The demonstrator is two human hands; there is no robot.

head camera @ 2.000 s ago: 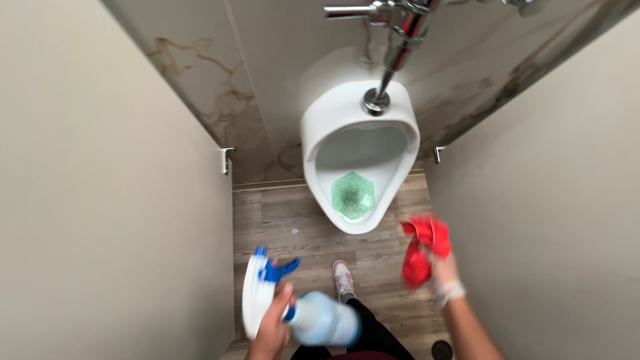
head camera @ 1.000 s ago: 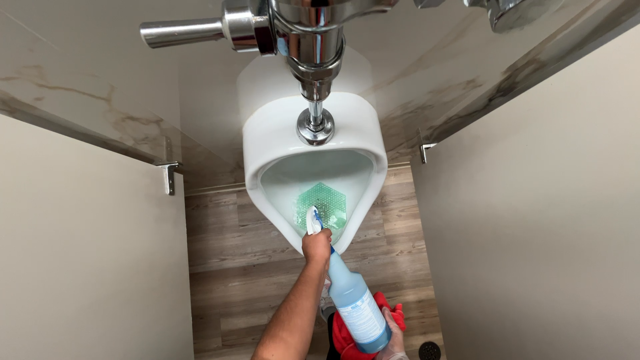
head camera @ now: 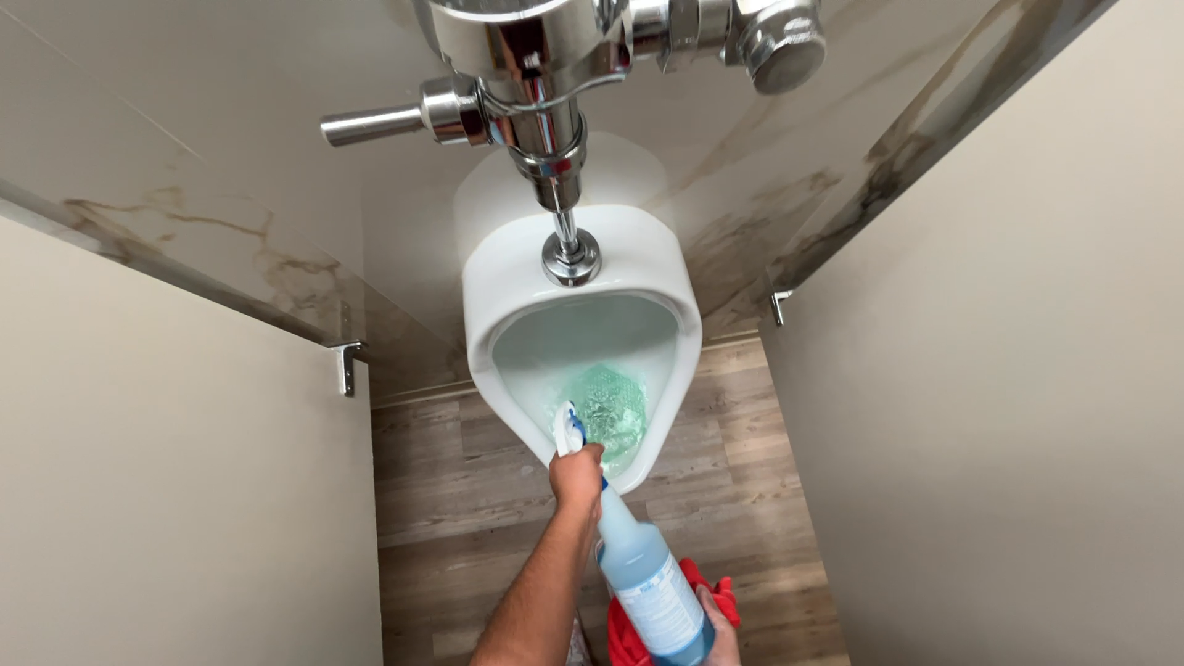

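My left hand (head camera: 576, 476) grips the neck of a spray bottle (head camera: 652, 592) of blue liquid, its white and blue trigger head (head camera: 568, 428) over the front of a white ceramic urinal (head camera: 581, 296). At the bottle's base is my right hand (head camera: 720, 629), partly hidden behind it, with a red cloth (head camera: 629, 638) bunched around and beneath the bottle. A green urinal screen (head camera: 609, 407) lies in the bowl, with frothy liquid on and around it.
A chrome flush valve (head camera: 546, 120) with a lever handle (head camera: 375, 125) juts out above the urinal. Grey partition panels (head camera: 185, 462) (head camera: 999, 370) stand on both sides, with metal brackets (head camera: 347, 368) at the wall. Below is wood-look flooring (head camera: 444, 527).
From two seconds ago, my hands have come together at the bottle, its head now over the urinal bowl. Liquid around the screen looks frothier than a second ago. The view has shifted.
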